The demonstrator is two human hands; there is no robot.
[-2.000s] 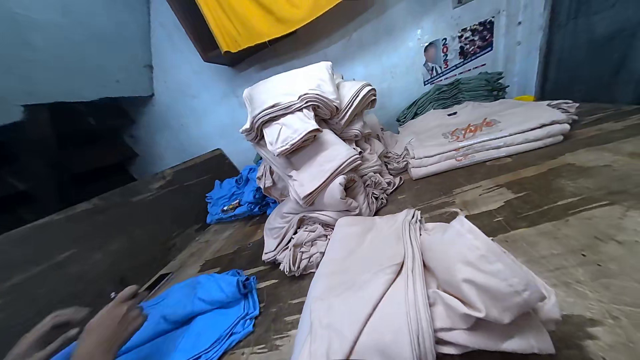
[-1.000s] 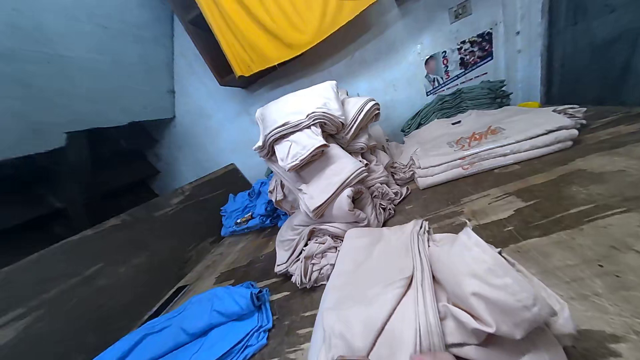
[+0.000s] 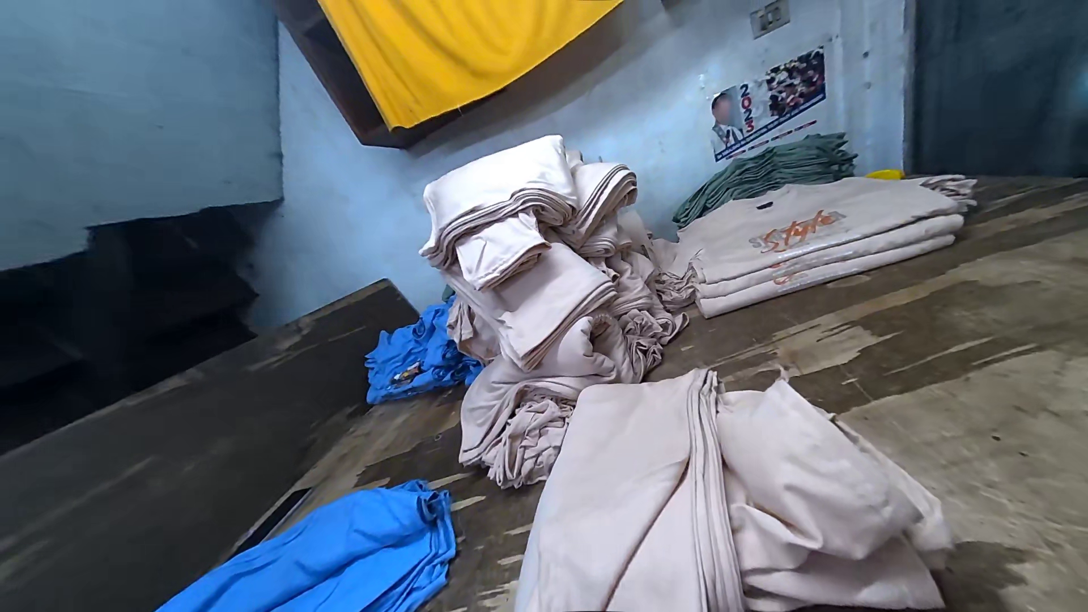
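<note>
Neither my left hand nor my right hand shows now. At the bottom centre, folded pale pink cloth pieces (image 3: 629, 501) lie on the worn wooden table (image 3: 1003, 408), with a looser bunched part (image 3: 816, 484) of the same cloth at their right. To the left lies a folded blue cloth (image 3: 340, 544), partly cut off by the lower frame edge. Behind them rises a tall, uneven pile of folded pale pink fabric (image 3: 544, 289), its lower layers crumpled.
Crumpled blue garments (image 3: 421, 353) sit behind the pile's left side, near a raised dark board (image 3: 195, 425). At the back right are stacked pale printed shirts (image 3: 816, 229) and folded green garments (image 3: 773, 170). A yellow cloth (image 3: 459, 51) hangs above.
Two seconds ago, hands were at the blue cloth at the lower left; they are out of view now. Fingertips at the bottom edge of the pink cloth one second ago are also gone.
</note>
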